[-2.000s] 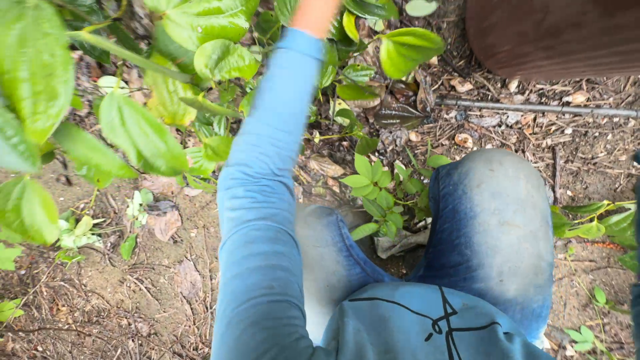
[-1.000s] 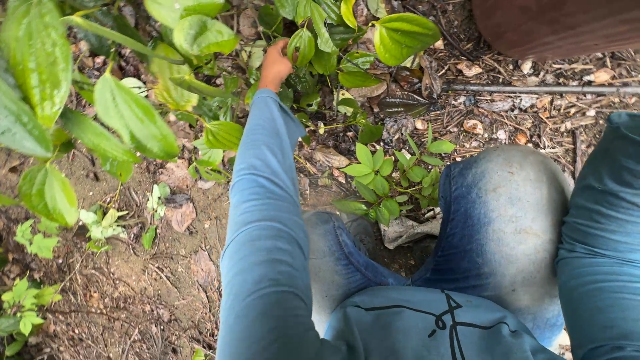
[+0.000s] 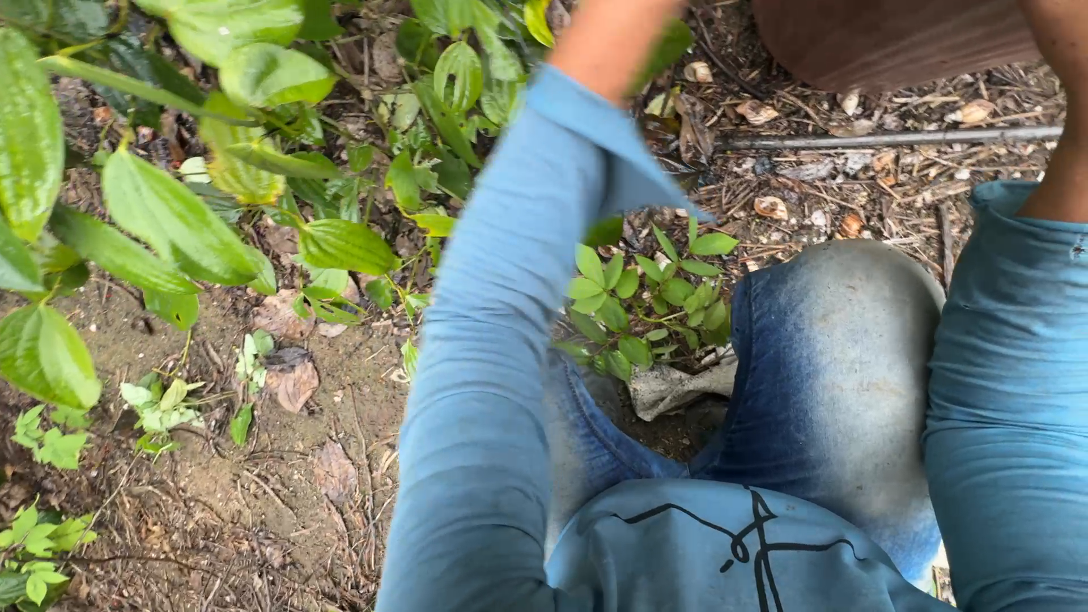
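Observation:
My left arm in a blue sleeve reaches up the middle of the view; its wrist is blurred, and the left hand lies past the top edge, out of sight. The right forearm comes in at the right, with that hand cut off by the top edge beside a brown, smooth-sided object (image 3: pixel 892 38). What either hand holds is hidden. Broad green leaves of a plant (image 3: pixel 348 246) spread to the left of the left sleeve. A small leafy seedling (image 3: pixel 633 297) grows between that sleeve and my jeans-covered knee (image 3: pixel 858 340).
A thin grey rod (image 3: pixel 892 138) lies on the littered soil below the brown object. Large glossy leaves (image 3: pixel 170 217) hang close at the upper left. Small weeds (image 3: pixel 161 408) and dry brown leaves (image 3: pixel 293 382) dot the ground at the left. A pale crumpled thing (image 3: pixel 680 387) lies between my knees.
My left hand, among the leaves a second ago, has moved up and right out of view. The right forearm has come into view at the right.

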